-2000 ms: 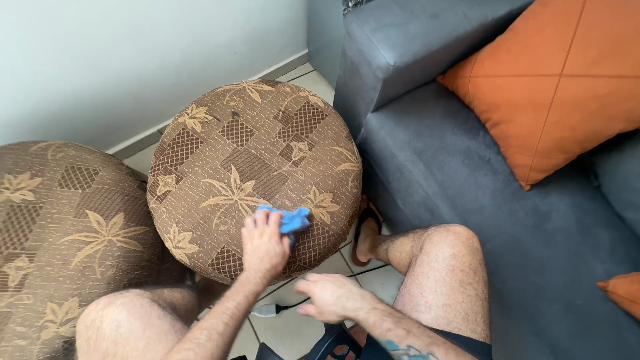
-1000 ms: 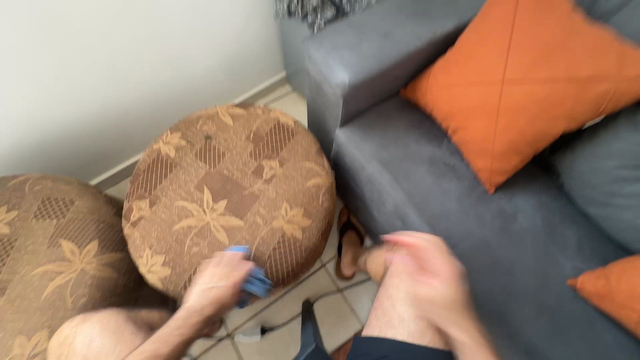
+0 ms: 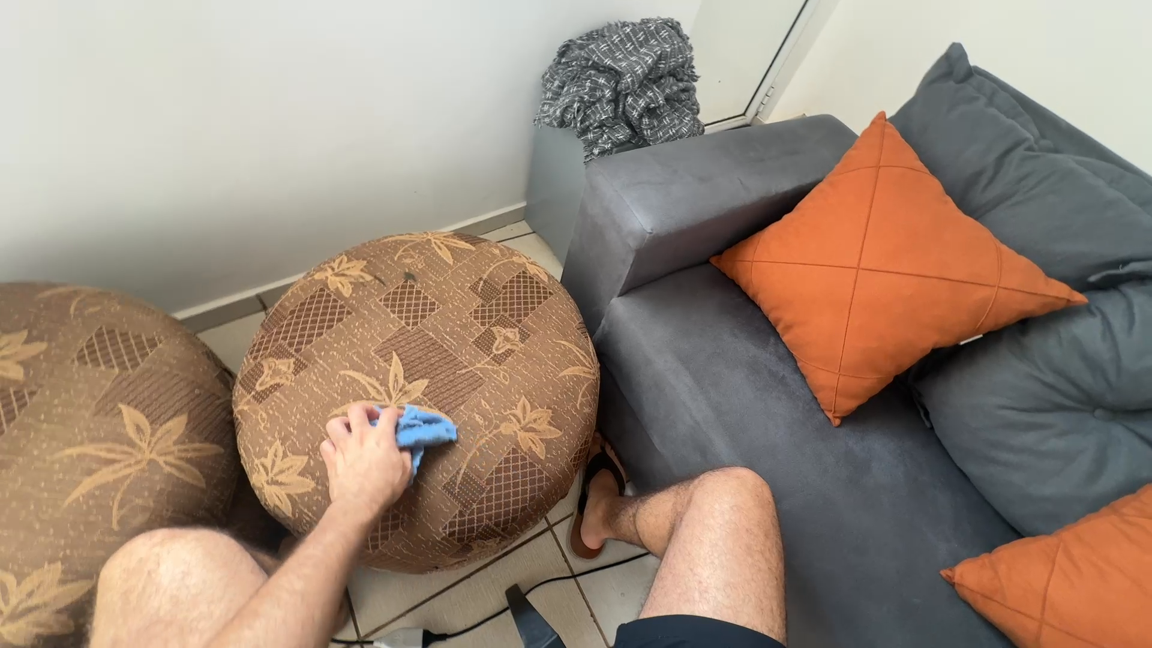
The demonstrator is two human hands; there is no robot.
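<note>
My left hand (image 3: 364,459) rests on the top of a round pouf (image 3: 432,360) covered in brown fabric with palm and checked patterns. Its fingers are closed on a crumpled blue cloth (image 3: 425,430), which lies against the fabric just below a tan palm motif. A small dark spot shows near the pouf's far edge. My right hand is outside the view.
A matching pouf (image 3: 153,405) stands at left. Along the right runs a grey sofa (image 3: 837,504) with orange cushions (image 3: 900,261). A grey woven throw (image 3: 621,81) lies behind its arm. On the floor tiles are a black cable (image 3: 594,569) and a dark object (image 3: 531,619).
My right hand, over my knee one second ago, has left the view. My left hand, earlier at the pouf's near edge, is farther onto its top with the cloth. The view has shifted.
</note>
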